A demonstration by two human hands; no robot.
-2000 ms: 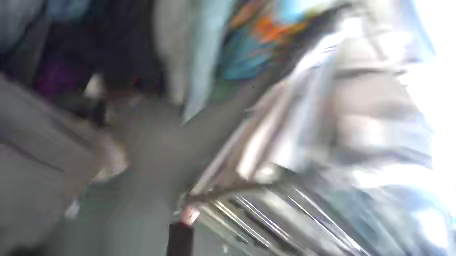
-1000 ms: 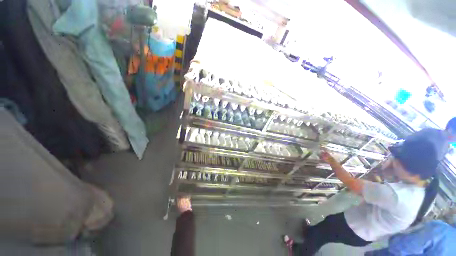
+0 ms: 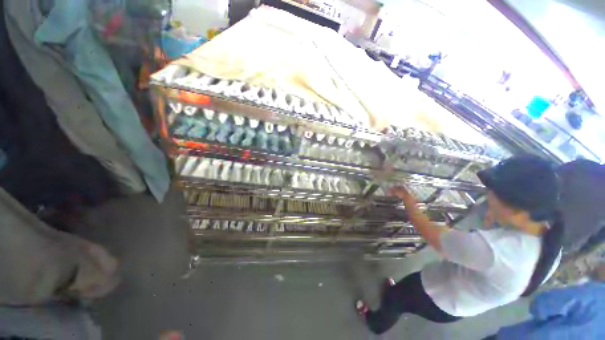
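Observation:
A long, multi-tier metal rack trolley (image 3: 278, 255) stands in front of me. A cream cover cloth (image 3: 278, 50) lies over its top. White folds (image 3: 249, 93) hang under the cover edge, with blue-green folds (image 3: 225, 133) and more white folds (image 3: 232, 174) on lower tiers. A small skin-coloured patch at the bottom edge looks like the tip of my left hand (image 3: 170, 335). It is cut off and apart from the rack; its fingers cannot be made out. My right hand is out of the picture.
A person (image 3: 484, 259) in a white top and dark cap reaches one hand to the rack's side at right. Another dark-clothed person (image 3: 584, 199) is behind. Blue cloth (image 3: 564, 312) shows lower right. Long garments (image 3: 99, 99) hang at left. Grey floor (image 3: 265, 305) lies below the rack.
My left hand was at the rack's lower near corner and is now down at the bottom edge, off it. The rack looks larger and further left in view. The other person has shifted slightly left.

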